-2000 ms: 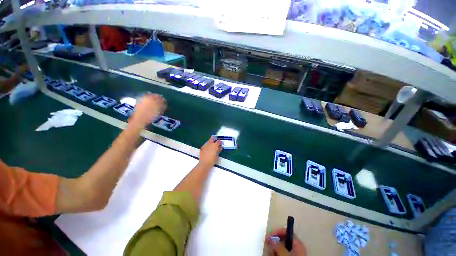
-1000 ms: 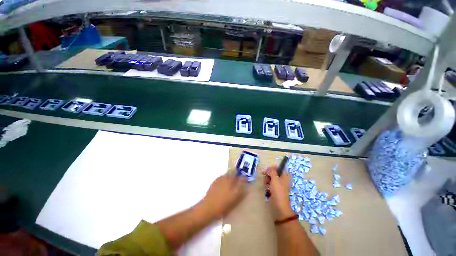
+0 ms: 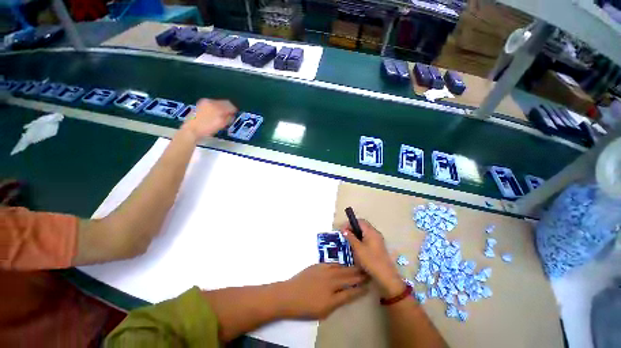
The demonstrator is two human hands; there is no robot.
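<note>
A plastic housing (image 3: 332, 249) with a pale rim and dark inside lies where the white sheet meets the brown board. My left hand (image 3: 325, 289) lies along its near edge, fingers extended; whether they grip it is unclear. My right hand (image 3: 371, 253) is at its right side and holds a black pen-like tool (image 3: 353, 223), upper end tilted up-left. The tool's lower end is hidden in the fingers. A loose pile of light-blue pieces (image 3: 446, 262) lies right of my right hand.
A green conveyor belt (image 3: 313, 126) with a pale rail carries several housings. Another person's arm (image 3: 153, 197) reaches over the belt at left, hand by a housing (image 3: 245, 126). A bag of blue pieces (image 3: 575, 231) and a metal post (image 3: 515, 68) stand at right. A white sheet (image 3: 225, 217) lies left.
The housing in front of me is turned and slightly lower in view. My left hand has moved right, close to my right hand. The neighbour's arm has come back into view over the belt.
</note>
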